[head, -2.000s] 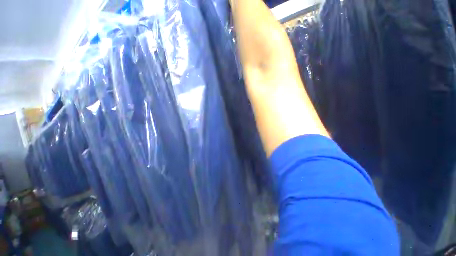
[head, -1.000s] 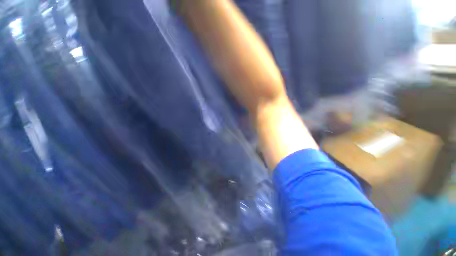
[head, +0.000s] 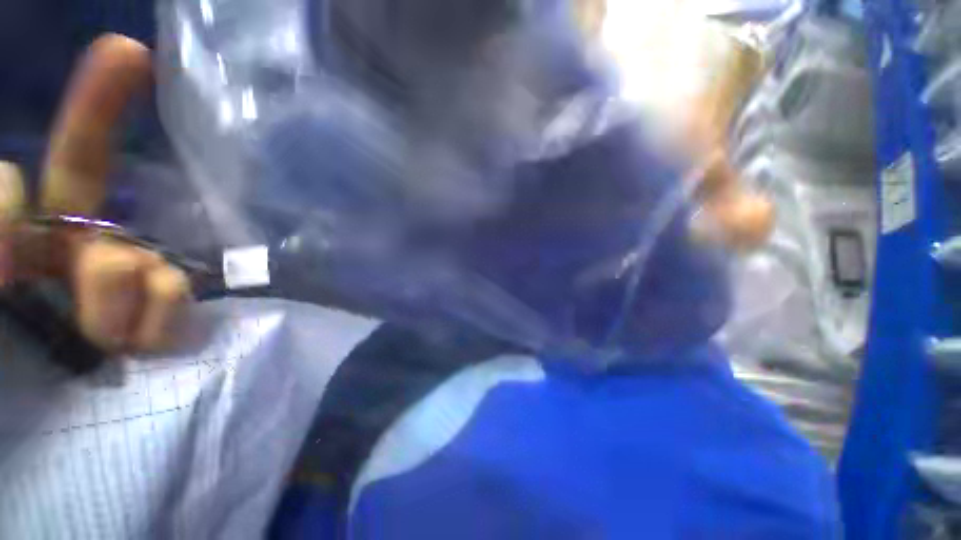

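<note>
A bagged garment, dark blue in shiny clear plastic, fills the middle in front of me, blurred. My right hand is at its upper right edge, blurred and partly washed out by glare, with its fingers closed on the plastic. My left hand is at the left edge, partly cut off, with one finger raised and the others curled over the top of the pick list. A thin dark, shiny pen lies across these fingers. A small white tag shows on the plastic.
A bright blue rack upright with a white label stands at the right. Pale bagged goods are beside it, behind my right hand. My blue sleeve covers the bottom middle.
The view has turned from the hanging garments to the blue rack. My right hand, earlier out of the picture at the top, now holds a bagged garment close. My left hand and list have appeared.
</note>
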